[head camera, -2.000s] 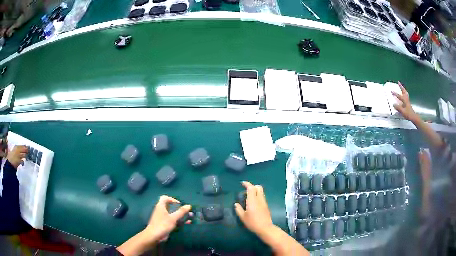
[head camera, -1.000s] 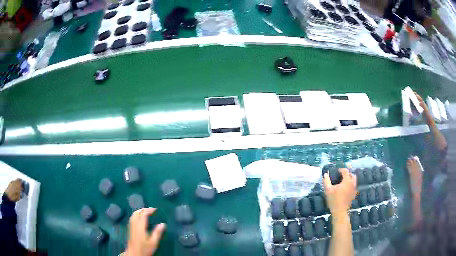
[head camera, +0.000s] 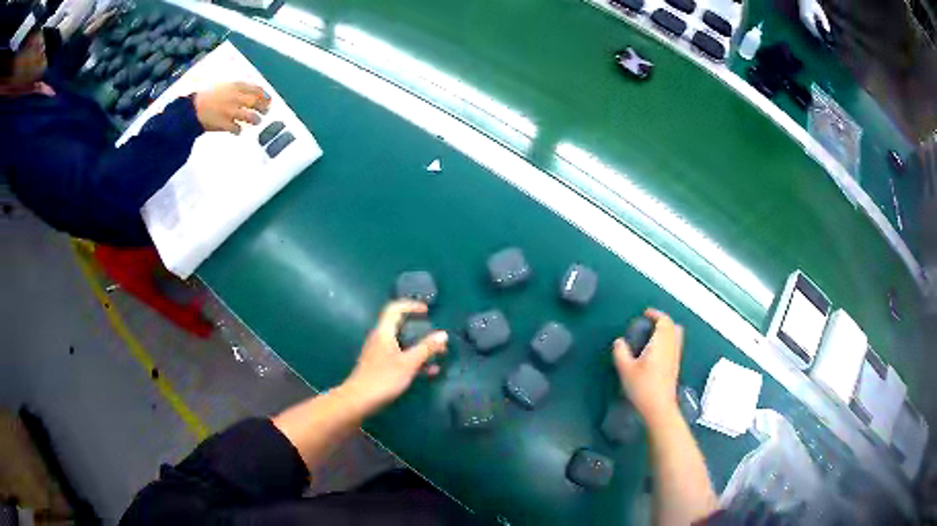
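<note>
Several dark grey charging cases (head camera: 488, 330) lie loose on the green bench in front of me. My left hand (head camera: 396, 354) grips a charging case (head camera: 415, 331) between thumb and fingers, just below another case on the bench. My right hand (head camera: 649, 360) grips a charging case (head camera: 639, 334) at the right side of the group, near the belt rail. A stack of white insert cards (head camera: 731, 397) lies right of my right hand. The crinkled plastic bag (head camera: 771, 467) shows at the lower right, blurred.
The green belt (head camera: 493, 57) runs diagonally behind the pale rail (head camera: 616, 247). White-rimmed boxes (head camera: 799, 316) stand on it at right. A neighbouring worker's hand (head camera: 232, 107) is over a white tray (head camera: 221, 195) at upper left. A small white scrap (head camera: 434, 165) lies near the rail.
The view has turned left and tilted. My right hand has left the blister tray and holds a case by the loose ones. My left hand, empty one second ago, now grips a case.
</note>
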